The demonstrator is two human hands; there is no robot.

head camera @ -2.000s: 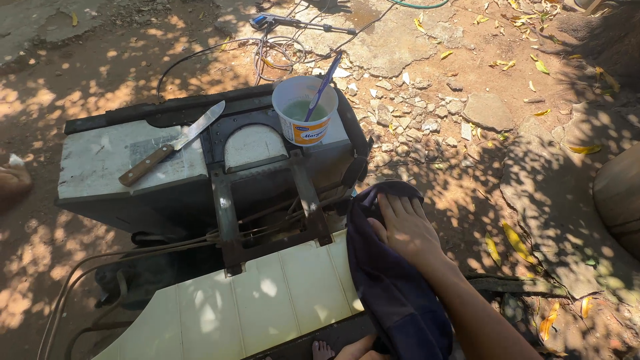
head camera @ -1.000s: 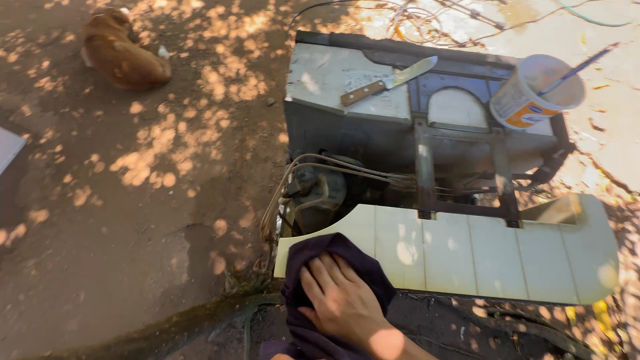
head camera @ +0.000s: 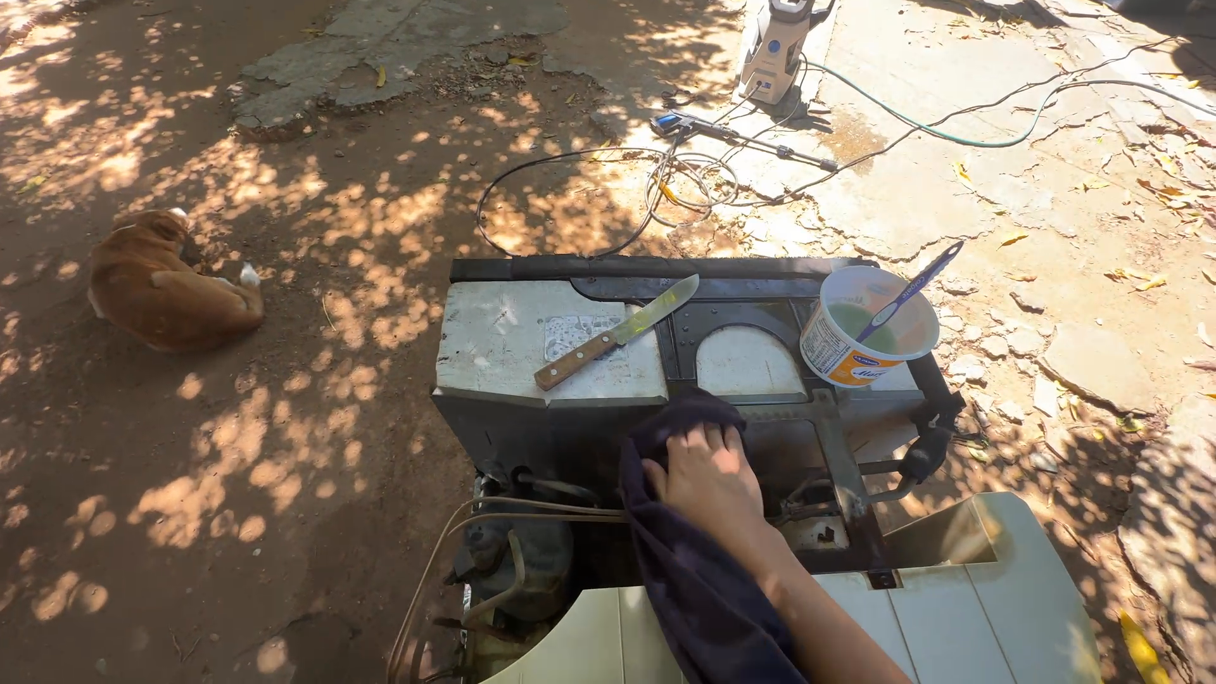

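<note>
My right hand [head camera: 711, 478] presses a dark cloth [head camera: 698, 579] against the near edge of the appliance's dark metal frame, over one of its bars. The cloth trails down over the cream ribbed panel [head camera: 936, 608]. My left hand is out of view. On the pale top of the appliance body [head camera: 494, 342] lies a knife with a wooden handle [head camera: 577, 361], its blade pointing to the upper right. A plastic tub [head camera: 869, 328] with cloudy greenish liquid stands at the right end, a purple-blue handled tool [head camera: 910, 292] leaning in it.
Copper-coloured tubes [head camera: 446, 541] and a dark compressor [head camera: 513, 570] are at the near left. A brown dog [head camera: 176, 285] lies curled on the dirt. Behind are a pressure washer [head camera: 777, 47], its spray lance [head camera: 746, 138], black cable loops and a green hose [head camera: 950, 138].
My right hand has moved with the cloth from the cream panel up to the dark frame. The view has swung between frames.
</note>
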